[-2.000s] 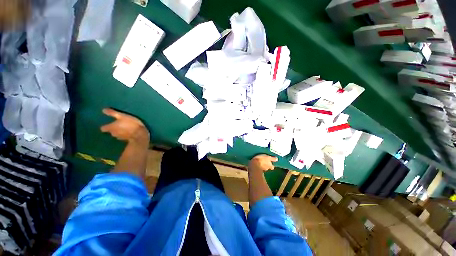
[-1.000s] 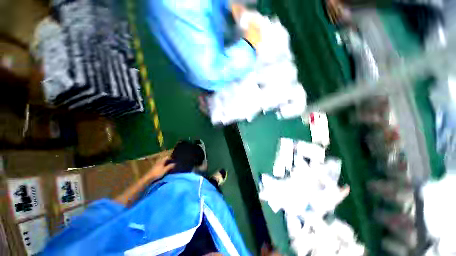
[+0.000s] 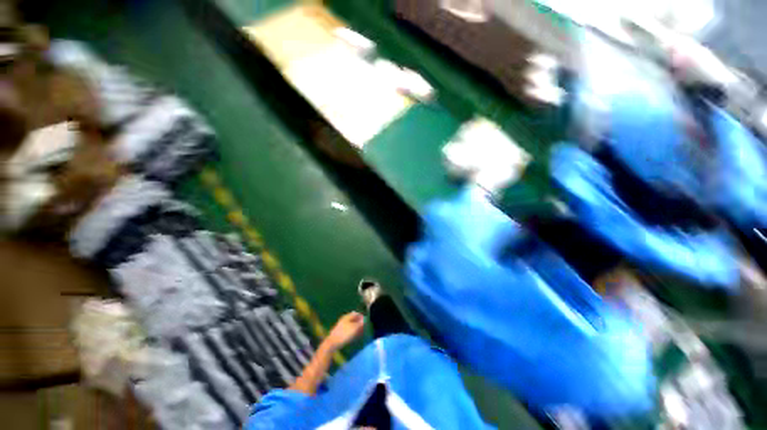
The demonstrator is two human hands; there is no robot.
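The view is blurred. My left hand (image 3: 343,330) hangs low in front of me, above the green floor near the yellow-and-black tape. Nothing shows in it, but blur hides how its fingers are set. My right hand is not in view. Black and white layered tray stacks (image 3: 240,302) stand to the left, beside the tape. White items (image 3: 349,80) lie on a bench ahead, too blurred to name. A smaller white heap (image 3: 485,155) lies on the green bench, nearer the co-workers.
The green floor aisle (image 3: 324,227) runs ahead between the tape and the bench. A person in a blue jacket (image 3: 513,294) is close on my right, with others in blue beyond. Brown cartons (image 3: 42,311) stand at the far left.
The view has swung along the aisle from the bench with white boxes. Tray stacks are now closer on the left. My right hand, seen two seconds ago, is out of view.
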